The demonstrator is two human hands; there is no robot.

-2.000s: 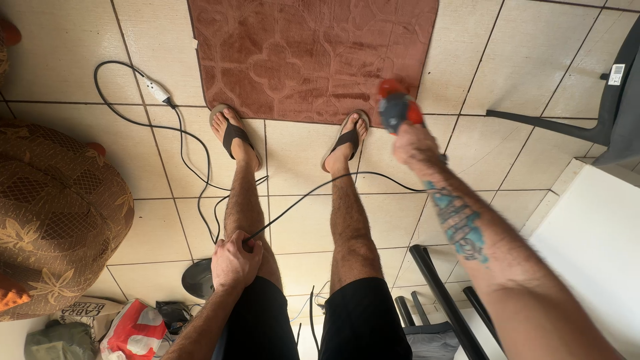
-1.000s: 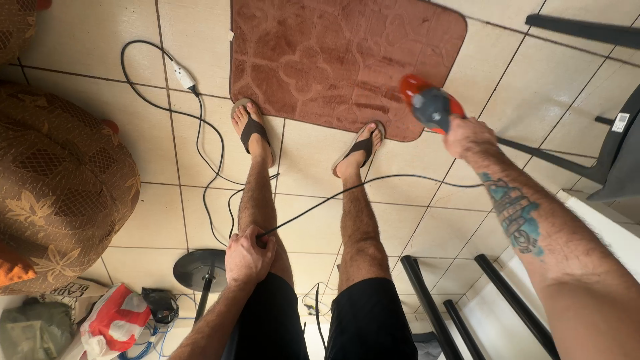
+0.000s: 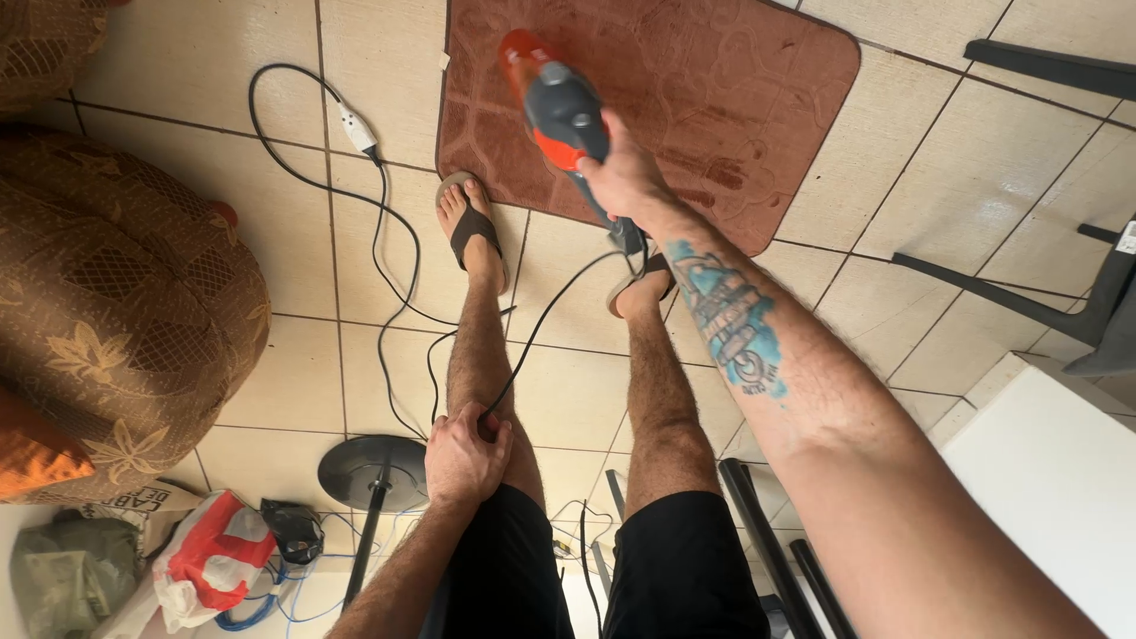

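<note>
A red and dark grey handheld vacuum cleaner [image 3: 564, 111] is gripped at its handle by my right hand [image 3: 621, 173]. Its red front end is over the left part of a reddish-brown embossed mat [image 3: 710, 98]; whether it touches the pile cannot be told. The black power cord [image 3: 555, 306] leaves the handle's rear and runs to my left hand [image 3: 466, 453], which rests near my knee, closed around the cord. More black cable loops over the tiles to a white socket connector [image 3: 358, 129]. My feet, in dark thong sandals, stand at the mat's near edge.
A brown patterned upholstered seat [image 3: 115, 302] is at the left. Black chair legs [image 3: 994, 288] reach in from the right, beside a white surface [image 3: 1047, 497]. A round black stand base [image 3: 373, 470], a red and white plastic bag [image 3: 213, 559] and blue cables lie at the lower left.
The vacuum cleaner in my right hand has swung left across the mat from its right edge. My left hand has stayed near my knee, holding the cord.
</note>
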